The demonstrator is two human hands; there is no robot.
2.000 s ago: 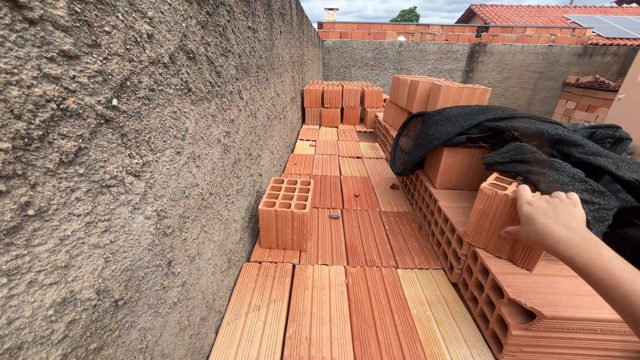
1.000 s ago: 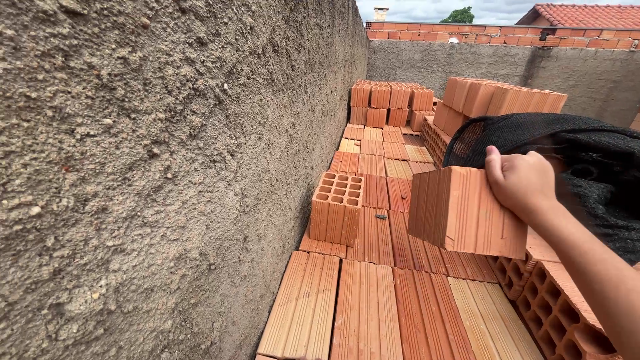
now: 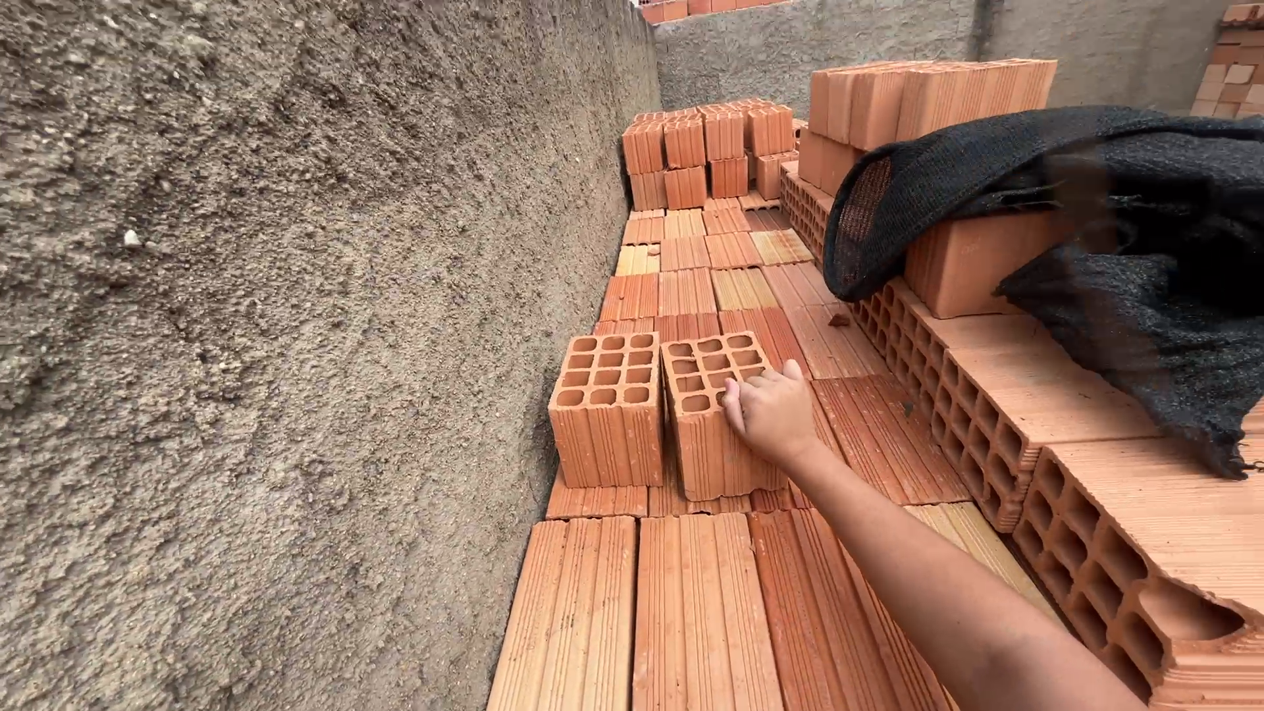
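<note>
My right hand (image 3: 775, 413) grips the right top edge of a hollow clay brick (image 3: 726, 449), fingers at its holes. This brick stands upright with its holes facing up, slightly tilted. Just to its left another hollow clay brick (image 3: 605, 434) stands the same way, a narrow gap between them at the front. Both are on a layer of ridged clay bricks (image 3: 691, 602) lying flat. My left hand is out of view.
A rough plastered wall (image 3: 296, 346) runs along the left. Stacked bricks (image 3: 726, 138) stand at the back. On the right, a higher row of hollow bricks (image 3: 1066, 395) carries more bricks and black mesh netting (image 3: 987, 168).
My right hand has carried the brick from the raised row on the right, leftward to beside the standing brick. It was held in the air one second ago and now stands upright.
</note>
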